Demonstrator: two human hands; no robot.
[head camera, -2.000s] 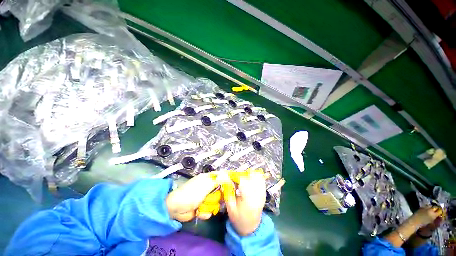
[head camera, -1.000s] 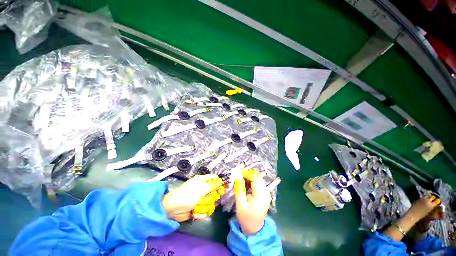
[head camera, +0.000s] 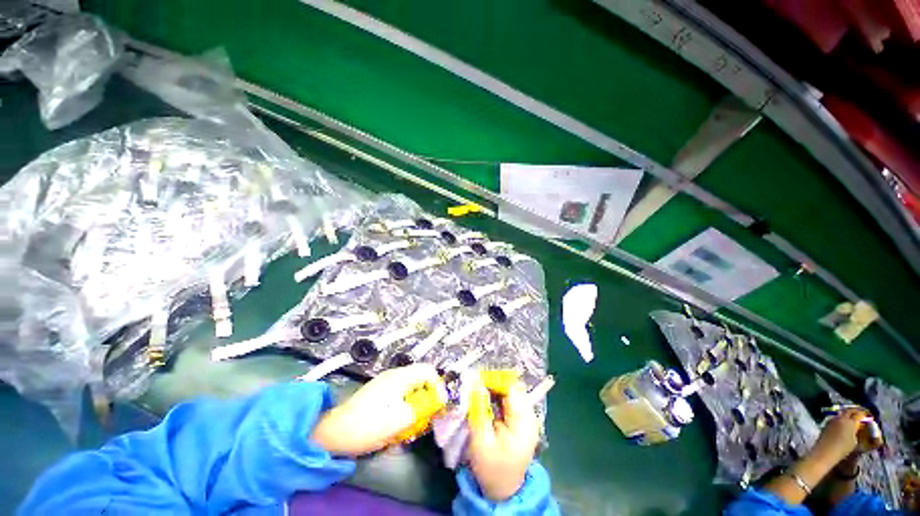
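Round black lens modules (head camera: 364, 351) with pale flex cables (head camera: 245, 347) lie in slanting rows on a grey crinkled sheet (head camera: 424, 292) in front of me. My left hand (head camera: 378, 411), with yellow finger cots, is closed on a small dark module (head camera: 451, 385) near the sheet's front edge. My right hand (head camera: 498, 431), also with yellow finger cots, pinches a soft white wipe (head camera: 454, 428) against or beside the module. The fingers partly hide the module and the wipe.
A cloudy plastic bag (head camera: 131, 232) with flex cables lies at left. A white cloth piece (head camera: 578, 320) and a bottle cluster (head camera: 649, 403) stand right of the sheet. A yellow finger cot (head camera: 464, 210) lies by the back rail (head camera: 404, 161). A neighbour's hands (head camera: 842, 443) work at far right.
The view has shifted, so the bench scene sits lower. My fingers have changed position around the module, and the white wipe now shows hanging below them.
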